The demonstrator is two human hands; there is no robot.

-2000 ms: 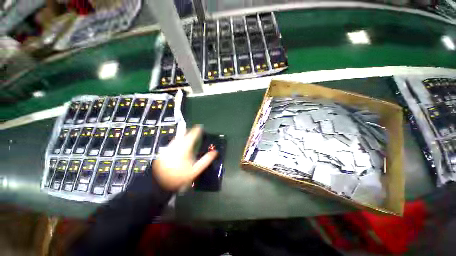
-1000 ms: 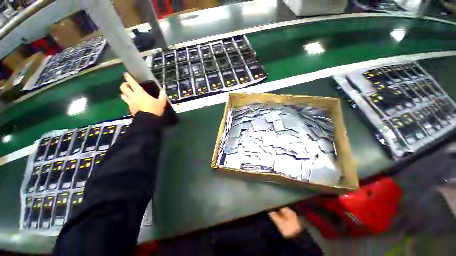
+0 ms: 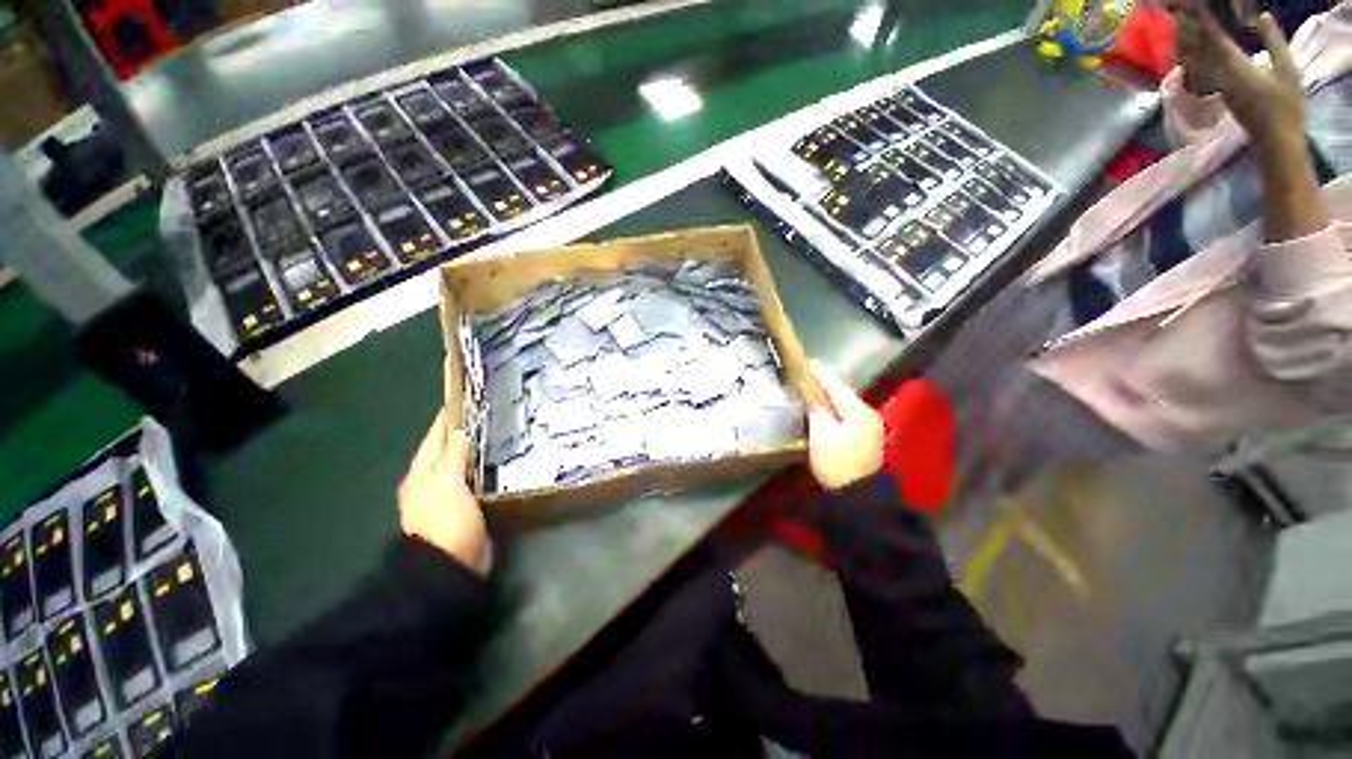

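An open brown carton (image 3: 638, 479) full of loose silver-grey flat parts (image 3: 623, 371) is in front of me at the bench's front edge. My left hand (image 3: 442, 497) grips its left side near the front corner. My right hand (image 3: 845, 433) grips its right side near the front corner. Whether the carton's bottom touches the bench cannot be told.
A blister tray of black units (image 3: 111, 593) lies at the lower left, another (image 3: 371, 186) on the green conveyor, another (image 3: 905, 193) on the bench to the right. A black phone (image 3: 171, 371) lies by the grey post (image 3: 60, 252). A red stool (image 3: 916, 445) and a person in pale pink (image 3: 1201, 297) are at right.
My left hand has left the black phone by the post and now holds the carton. My right hand has come up to the carton's right side. The view has turned right.
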